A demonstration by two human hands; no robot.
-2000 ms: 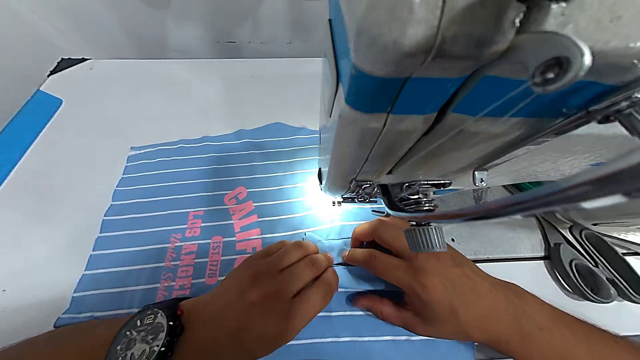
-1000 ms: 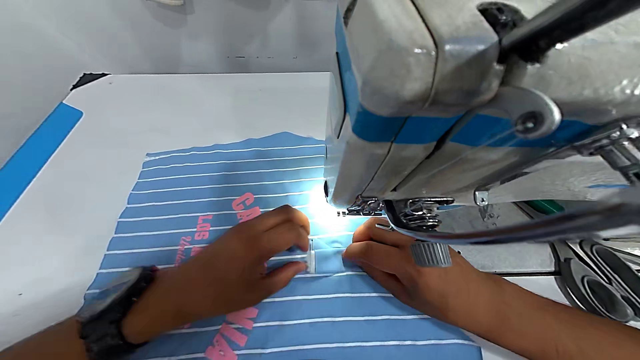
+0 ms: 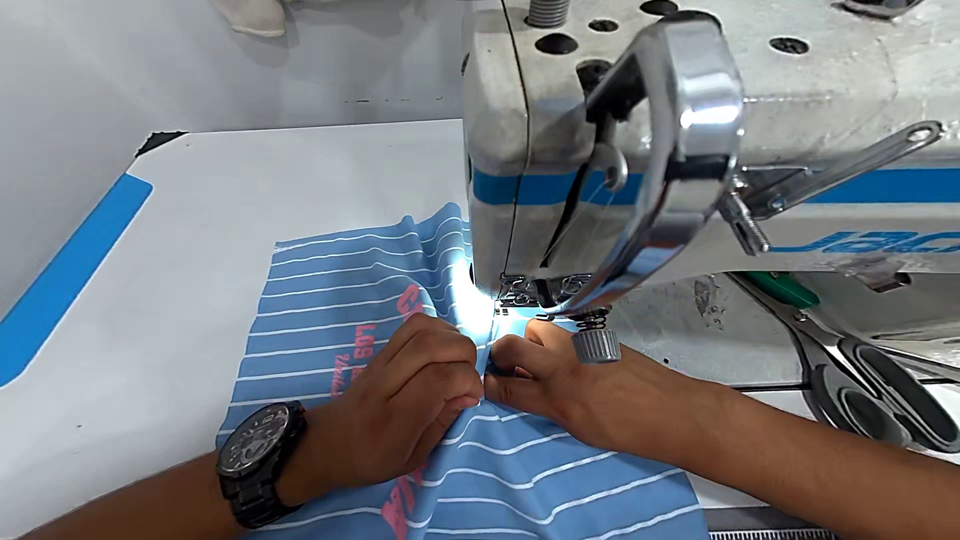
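Blue fabric with white stripes and pink lettering point(image 3: 337, 304) lies on the white table of a sewing machine point(image 3: 495, 150). My left hand point(image 3: 412, 397), with a black watch at the wrist, pinches the fabric just in front of the lit presser foot area point(image 3: 517, 292). Close beside it on the right, my right hand point(image 3: 555, 375) grips the same fabric between thumb and bent fingers. Folds run through the cloth around both hands. The fingertips of both hands are partly hidden in the cloth, and the needle itself cannot be made out.
Metal scissors point(image 3: 862, 367) and a green-handled tool point(image 3: 784, 289) lie right of the machine's metal bed point(image 3: 697, 330). A curved metal lever point(image 3: 682, 142) hangs over the needle area. Blue tape point(image 3: 67, 277) marks the table's left edge; a wall stands behind.
My left hand was spread from a small white piece at the cloth one second ago and now grips the cloth close to my right hand. The fabric has bunched into folds. The view has shifted.
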